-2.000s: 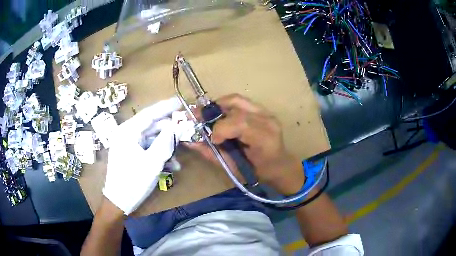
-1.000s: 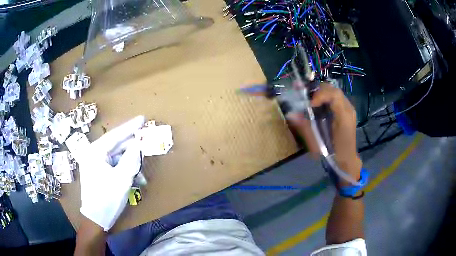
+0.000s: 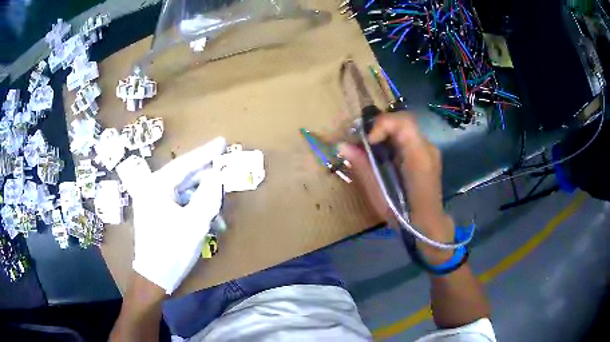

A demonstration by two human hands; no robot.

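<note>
My left hand (image 3: 175, 212), in a white glove, holds a white plastic housing (image 3: 243, 168) between thumb and fingers above the cardboard. A small yellow and black part (image 3: 210, 246) shows just below the glove. My right hand (image 3: 409, 170), bare with a blue wrist strap (image 3: 456, 250), holds the soldering iron (image 3: 378, 137), its blurred barrel pointing up and away. A pale tube (image 3: 391, 204) loops from the iron over the wrist. The same hand pinches thin lead wires (image 3: 324, 157), green and blue, at its fingertips, to the right of the housing.
A brown cardboard sheet (image 3: 281, 107) lies under the hands. White housings (image 3: 81, 70) lie in a loose heap at left, one alone (image 3: 136, 89) nearer the middle. A clear hood (image 3: 234, 25) is at the top. Coloured wires (image 3: 461, 60) are piled at upper right, with a few (image 3: 388, 87) nearer the cardboard.
Two seconds ago the iron hand was beside the housing. It moved right to the wire pile, and now is back nearer the housing with wires at its fingertips. The gloved hand still holds the housing.
</note>
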